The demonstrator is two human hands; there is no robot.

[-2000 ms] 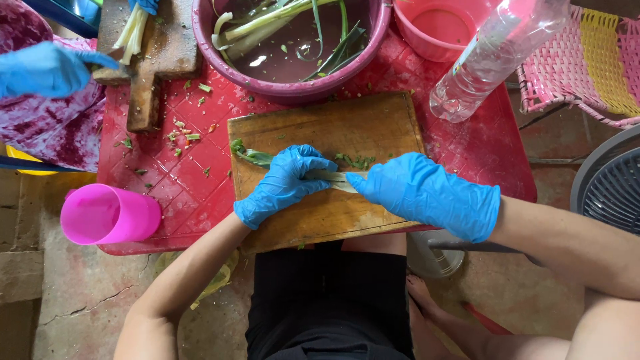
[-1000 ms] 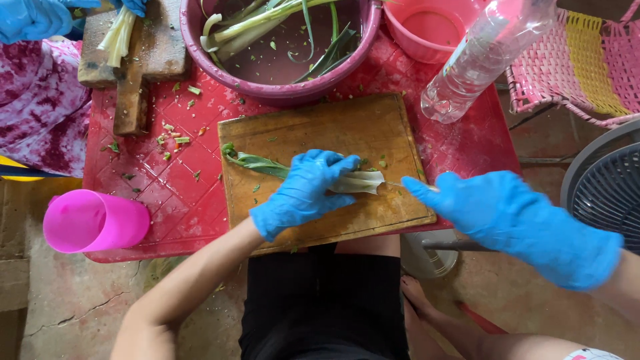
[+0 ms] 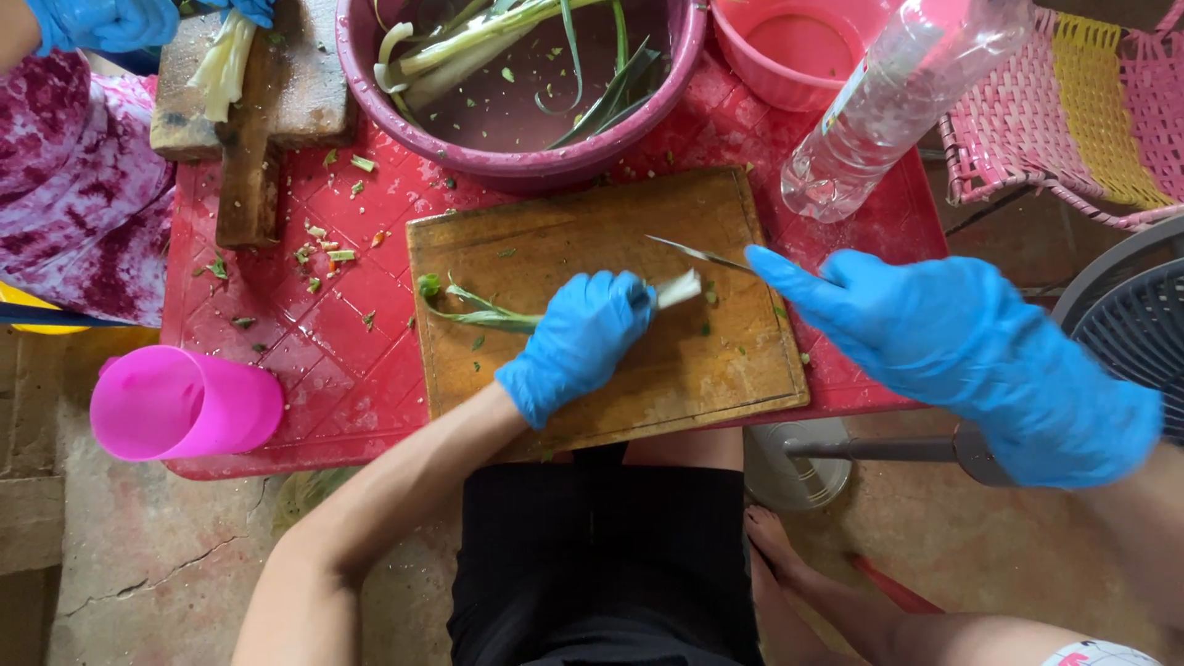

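Observation:
My left hand (image 3: pixel 592 338), in a blue glove, is closed around a leek or green onion stalk (image 3: pixel 680 289) above the wooden cutting board (image 3: pixel 610 407). The white end sticks out to the right of my fist, and the green leaves trail left onto the board. Over the board's right edge, my right hand (image 3: pixel 925 324), also gloved in blue, grips a knife (image 3: pixel 700 252). Its blade points left, just above and apart from the white end; the handle is hidden in my fingers. Small green bits dot the board.
Behind the board stands a purple basin (image 3: pixel 527 162) with water and stalks. A plastic bottle (image 3: pixel 856 129) and pink bowl (image 3: pixel 795 83) are at right, a pink cup (image 3: pixel 185 402) at left. A co-worker's gloved hand (image 3: pixel 111 23) is near another board (image 3: pixel 250 190).
My right hand has moved from beside my left hand out to the right, with the knife. The stalk's white end now shows shorter beyond my left hand than one second ago.

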